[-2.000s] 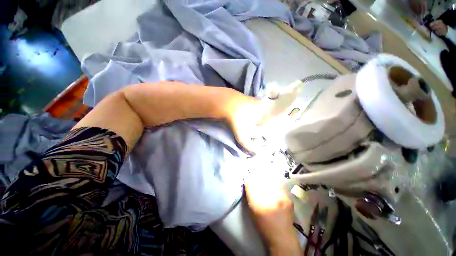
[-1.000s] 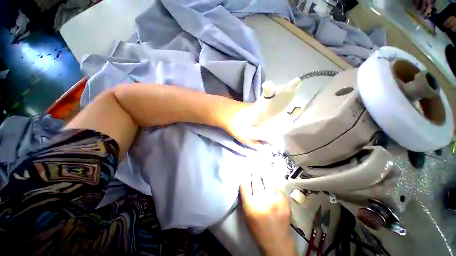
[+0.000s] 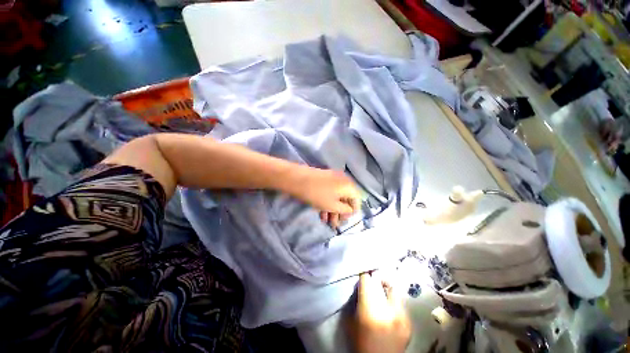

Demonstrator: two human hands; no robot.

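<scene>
The light grey-blue garment piece (image 3: 304, 103) lies bunched over the white table and hangs toward the lap. My left hand (image 3: 338, 200) is on it, left of the machine, with curled fingers gripping a fold of the cloth. My right hand (image 3: 380, 314) is at the cloth's near edge, close to the needle area; glare washes out its fingers, so its grip is unclear. The cream-grey sewing machine (image 3: 497, 251) stands at the right. Lamp glare hides the needle and most of the presser foot.
The roll of white tape (image 3: 563, 241) sits on the machine. An orange plastic basket (image 3: 162, 103) with grey cloth (image 3: 62, 131) beside it is at the left. The cream extension board (image 3: 235, 27) is at the back. More grey-blue cloth (image 3: 508, 148) lies beyond the table edge.
The view has shifted, so the machine appears lower and farther right. My left hand has moved from the needle area back to the left, and the cloth is more bunched up.
</scene>
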